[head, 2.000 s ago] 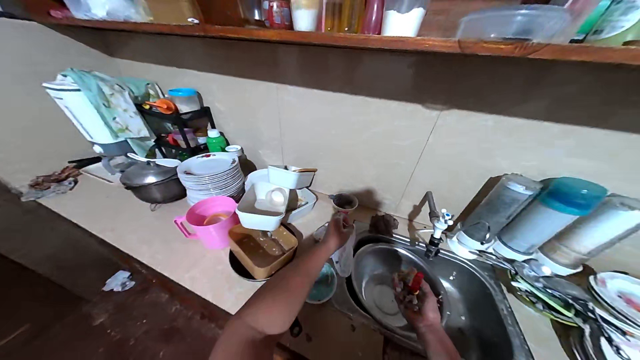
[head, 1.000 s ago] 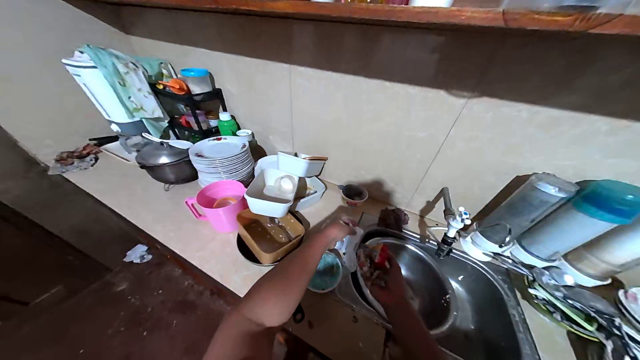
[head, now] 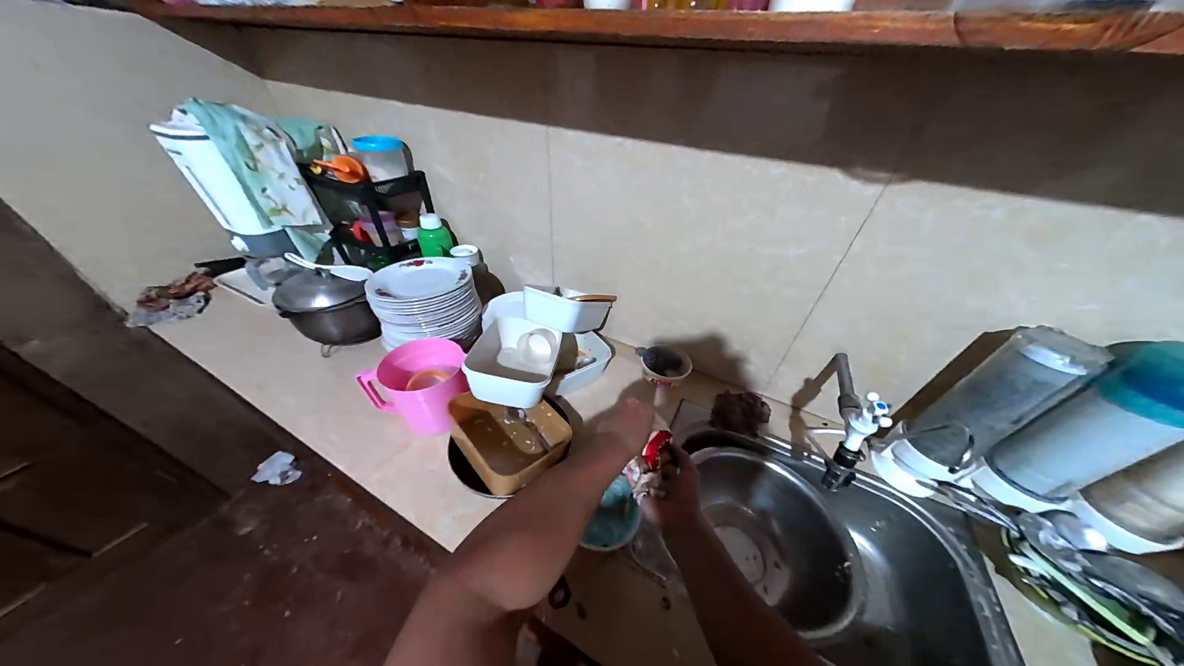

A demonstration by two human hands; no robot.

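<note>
My right hand [head: 673, 486] grips a crumpled bundle of scraps [head: 647, 470] with a red piece, just left of the metal basin [head: 740, 550] in the sink. Close by, my left hand [head: 634, 418] reaches past it at the counter, near a clear plastic bag that shows only in part; its fingers are too blurred to read. Under my hands stands a bowl of bluish water [head: 612, 520], partly covered by my left forearm. A small cup [head: 666, 363] with something dark in it sits against the wall behind them.
Left of my arm are a brown rectangular tub [head: 499, 462], white containers [head: 513, 365], a pink mug [head: 425, 393], stacked plates [head: 424, 319] and a lidded pot [head: 324, 301]. The faucet [head: 846, 435] rises behind the steel sink [head: 906, 546]. Upright canisters [head: 1091, 444] and a dish rack with utensils [head: 1091, 573] are at right.
My right hand has moved left with the bundle, from over the metal basin to beside my left hand. My left hand was at the small cup two seconds ago and is now lower.
</note>
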